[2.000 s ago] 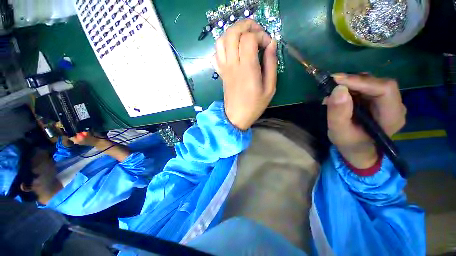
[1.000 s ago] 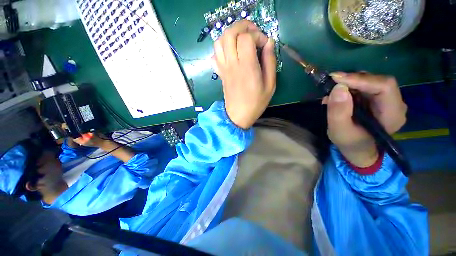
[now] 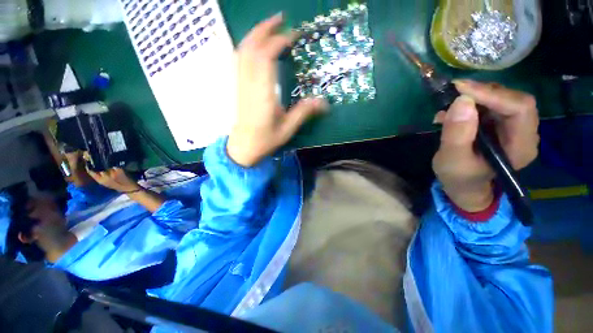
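Note:
My left hand (image 3: 263, 97) is open, fingers spread and slightly blurred, at the left side of the circuit board panel (image 3: 338, 55). No thing shows in its fingers. The green and silver panel lies flat on the green bench. My right hand (image 3: 484, 136) holds the black soldering iron (image 3: 497, 156). The iron's thin tip points up and left, right of the panel and apart from it. The white component sheet (image 3: 188, 97) lies left of my left hand, with rows of dark parts on its upper portion and one loose dark part near its lower edge.
A yellow-green tub (image 3: 445, 49) with silvery crinkled metal (image 3: 486, 39) stands at the upper right, beyond the iron. At the left, another worker in a blue smock (image 3: 123, 237) handles a black device (image 3: 97, 140) with cables. The bench's near edge runs below the panel.
My left hand has moved left off the panel and its fingers have opened, uncovering the boards. My right hand and the iron have shifted slightly right, and the tip is farther from the panel.

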